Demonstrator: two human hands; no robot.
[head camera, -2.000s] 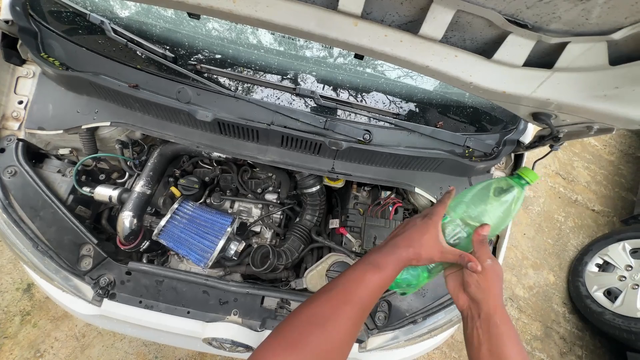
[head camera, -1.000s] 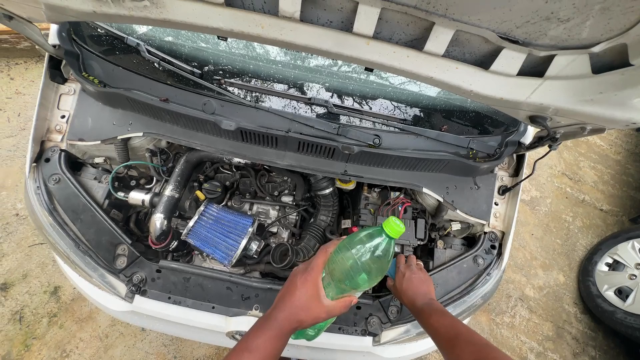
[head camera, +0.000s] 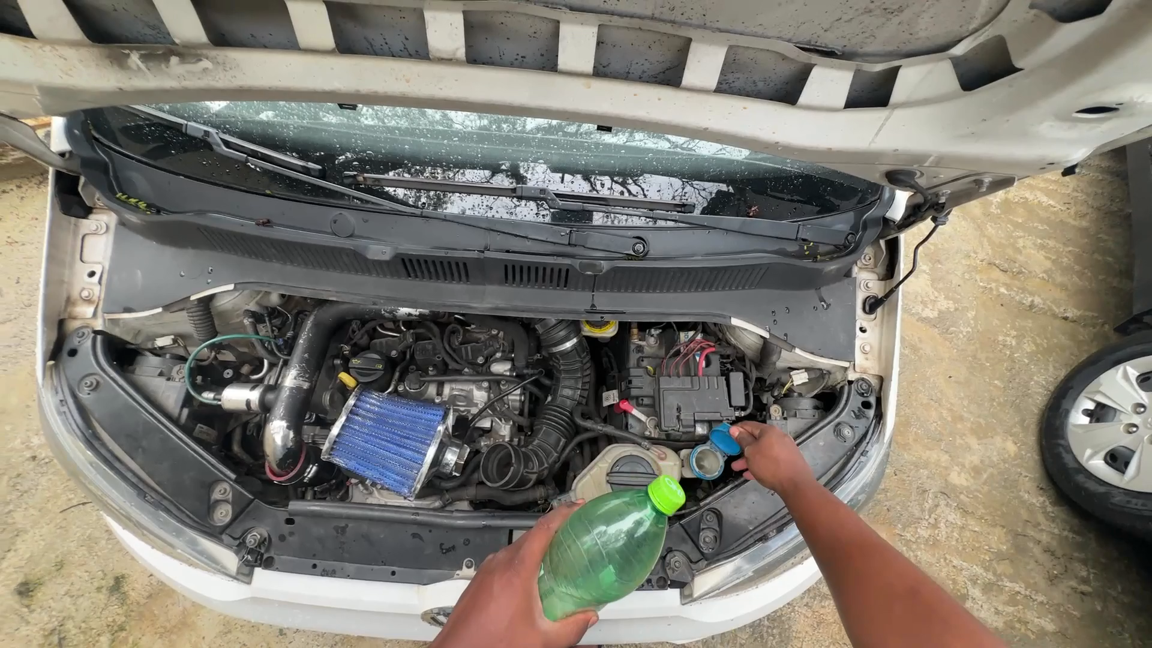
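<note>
My left hand (head camera: 517, 585) grips a green plastic bottle (head camera: 605, 549) near the front edge of the engine bay; its bright green cap (head camera: 666, 495) is on. With its fingertips, my right hand (head camera: 772, 454) holds the raised blue cap (head camera: 724, 439) of the washer fluid filler neck (head camera: 706, 462), whose mouth is uncovered. Just left of the neck is the coolant reservoir with a black cap (head camera: 632, 472), partly behind the bottle. The car battery (head camera: 688, 400) lies above the filler neck.
A blue cone air filter (head camera: 391, 441) and a ribbed black intake hose (head camera: 565, 387) occupy the engine bay. Overhead hangs the raised hood (head camera: 576, 76), with the wet windshield (head camera: 450, 153) behind the wipers. A separate wheel (head camera: 1111, 432) is at the right.
The bottle, between both hands at first, is now in my left hand alone, lower and further left. My right hand has gone to the blue filler cap, which now stands raised.
</note>
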